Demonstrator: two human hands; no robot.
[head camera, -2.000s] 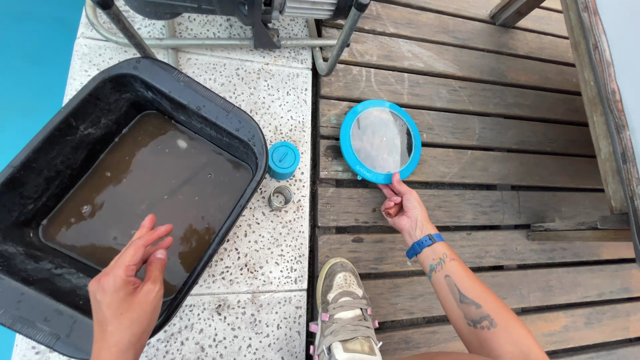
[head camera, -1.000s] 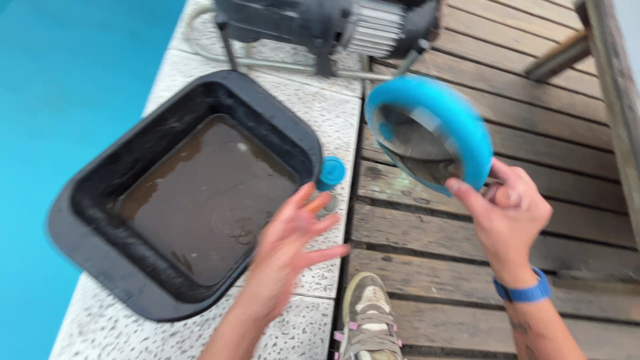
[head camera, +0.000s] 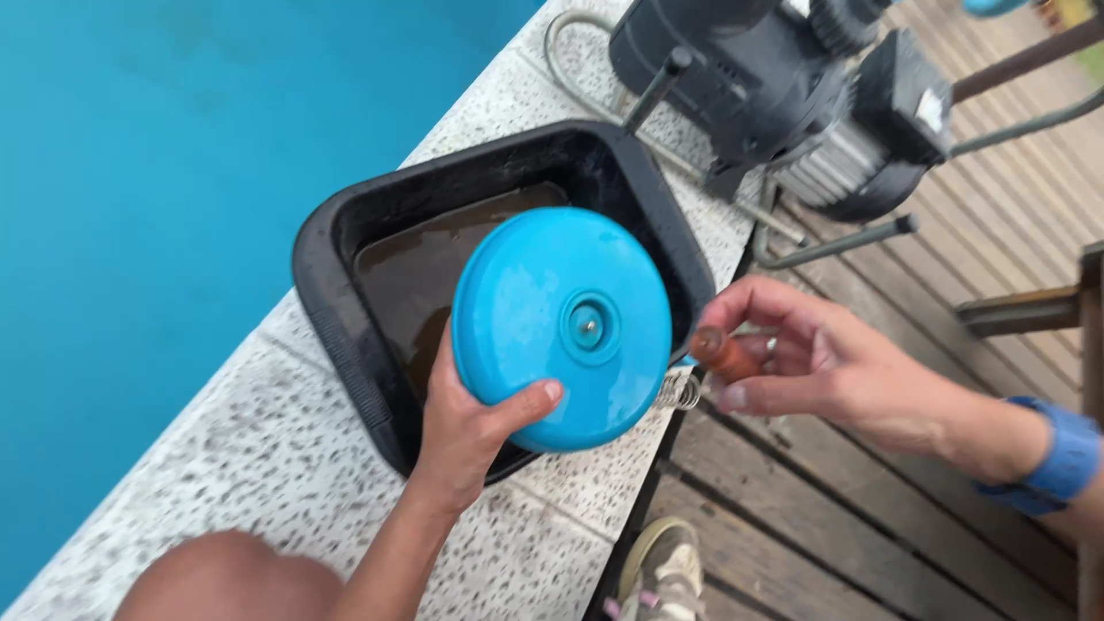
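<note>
A round blue plastic disc (head camera: 535, 285), with a small recessed hole and a metal pin at its centre, is held by my left hand (head camera: 483, 414), thumb on its face. It covers part of a black plastic tub (head camera: 336, 293) of murky brown water (head camera: 431, 259). To the right, my right hand (head camera: 793, 354) grips a small reddish-brown cylinder (head camera: 733, 358) between thumb and fingers. A metal coil spring (head camera: 680, 391) shows between the disc and that hand; what supports it is unclear. The blue cap seen earlier is mostly hidden.
Pool water (head camera: 172, 172) lies left of the speckled stone edge (head camera: 285, 448). A black pump with a finned motor (head camera: 759, 103) and tubular metal frame (head camera: 828, 250) stands beyond the tub. Wooden decking (head camera: 776, 509), my shoe (head camera: 668, 561) and a wooden post (head camera: 1026, 310) are at the right.
The disc has passed from my right hand to my left and now shows its outer face over the tub. My right hand now holds the reddish-brown cylinder. The view has turned.
</note>
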